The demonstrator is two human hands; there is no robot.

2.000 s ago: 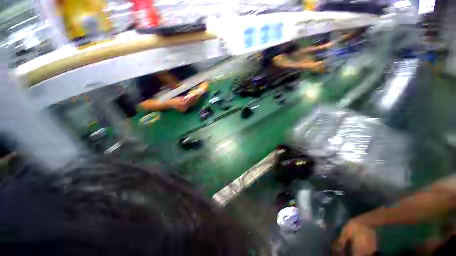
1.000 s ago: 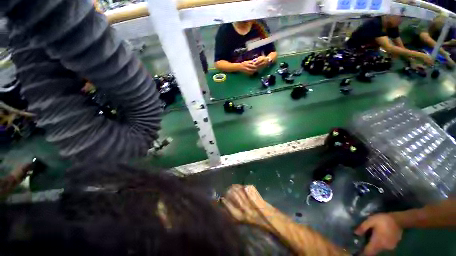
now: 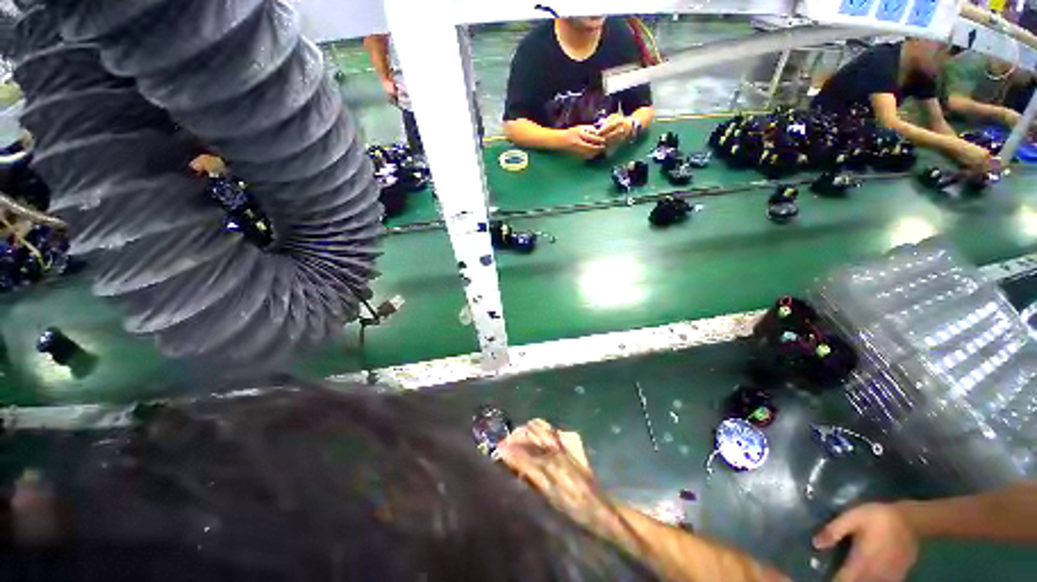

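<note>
My left hand reaches over the dark green bench at centre, its fingertips on a small black round unit with a shiny face. Its grip is partly hidden. My right hand is low at the right, cut by the bottom edge, thumb and finger apart with nothing visible between them. A speckled silvery-blue round board lies between the hands, touching or close to a black housing. A small part with pale wires lies right of it.
Black housings and a ribbed clear tray stack stand at right. A thin stick lies on the bench. A white post, grey hose and large dark mass are at left. People work across the green belt.
The view has steadied and shifted slightly. The round unit at my left fingertips and the thin stick now show clearly. My right hand sits slightly further right in view.
</note>
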